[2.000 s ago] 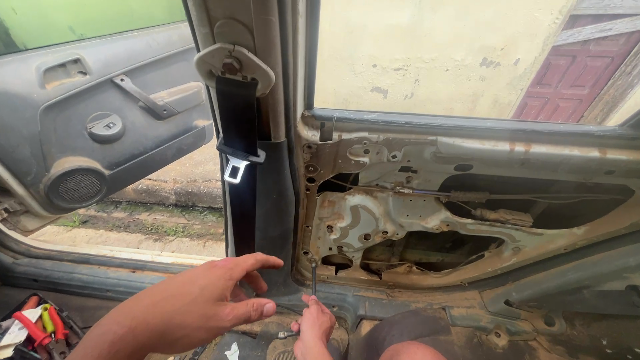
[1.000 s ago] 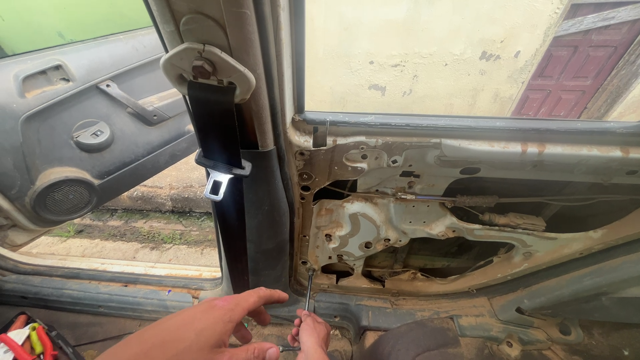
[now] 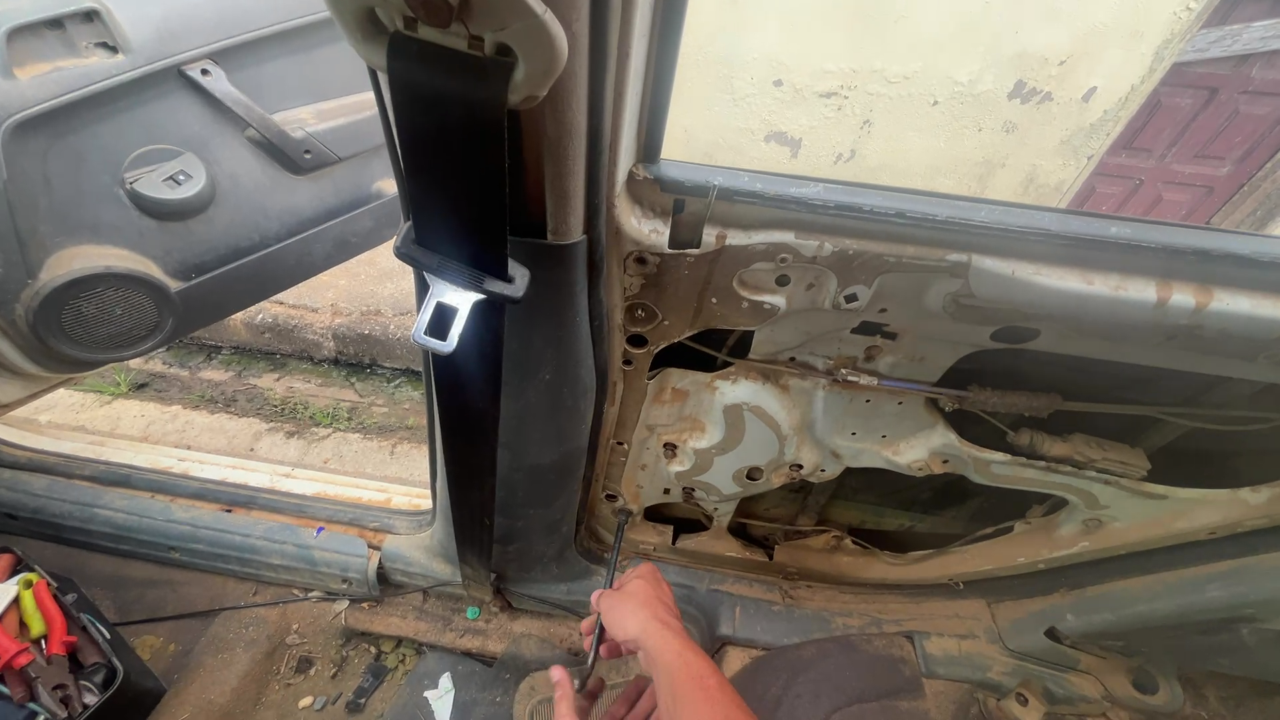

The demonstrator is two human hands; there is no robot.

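Observation:
My right hand (image 3: 640,610) is closed around the shaft of a long, thin dark metal wrench (image 3: 613,560). The wrench slants upward, its head at the lower left corner of the bare inner metal panel of a car door (image 3: 780,430), beside a small hole. Thumb and fingers of my left hand (image 3: 600,698) are around the wrench's lower end at the bottom edge of the view; the rest of that hand is out of frame. Left of the door panel a black seat belt (image 3: 450,160) with a metal latch tongue (image 3: 440,318) hangs down the door pillar (image 3: 545,400).
A black toolbox (image 3: 130,670) holds red- and yellow-handled pliers (image 3: 40,620) at lower left. The other door (image 3: 270,220) stands open at left, with a sill (image 3: 200,540) below. Rods and cables (image 3: 900,385) cross the door panel's cutouts. Debris lies on the floor (image 3: 250,650).
My left hand has moved from left of the wrench down to its lower end. My right hand stays on the shaft. The view has shifted closer to the door.

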